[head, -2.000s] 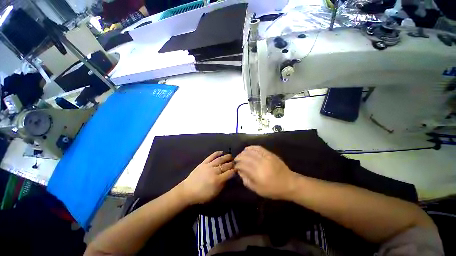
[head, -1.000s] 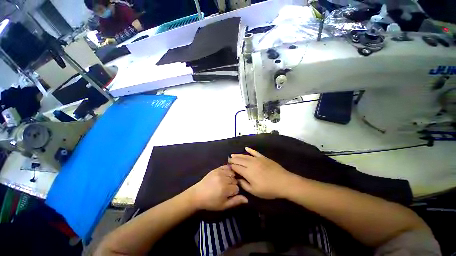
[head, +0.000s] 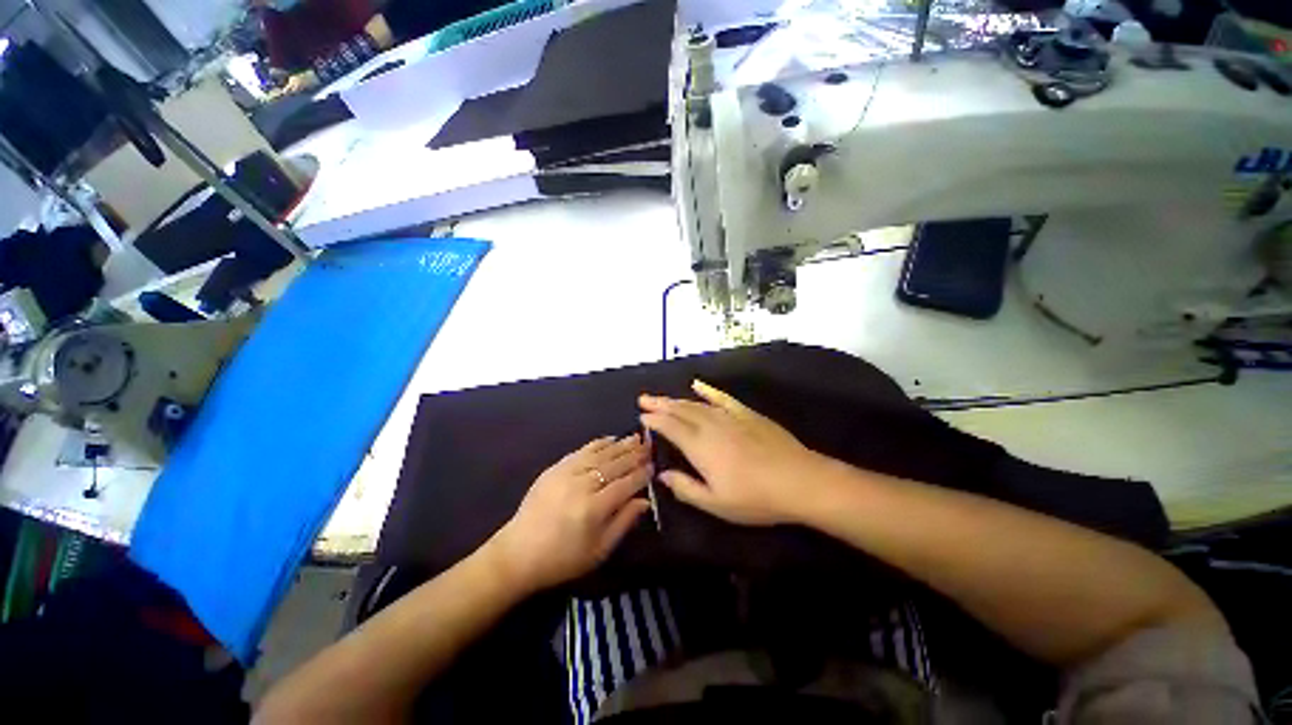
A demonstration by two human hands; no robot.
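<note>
A large dark garment panel [head: 496, 436] lies over the front table edge and the lap, its curved edge at the right. My left hand [head: 578, 507] rests on the panel at mid-panel, fingers together, a ring on one finger. My right hand [head: 726, 460] lies flat on it just to the right, fingertips close to the left ones. A short thin pale line [head: 653, 496] shows between the hands; I cannot tell if it is a pocket opening or a slim tool. Neither hand visibly grips anything; the undersides of the fingers are hidden.
The white sewing machine [head: 907, 163] stands behind the panel, its needle area [head: 734, 323] just beyond the cloth. A black phone [head: 955, 265] lies under its arm. A blue sheet [head: 305, 411] is at left, beside another machine [head: 92, 371]. Dark cut pieces [head: 588, 85] lie behind.
The hands have drawn slightly apart; my left hand has flattened onto the cloth from a curled pose. The pale line between them has come into view.
</note>
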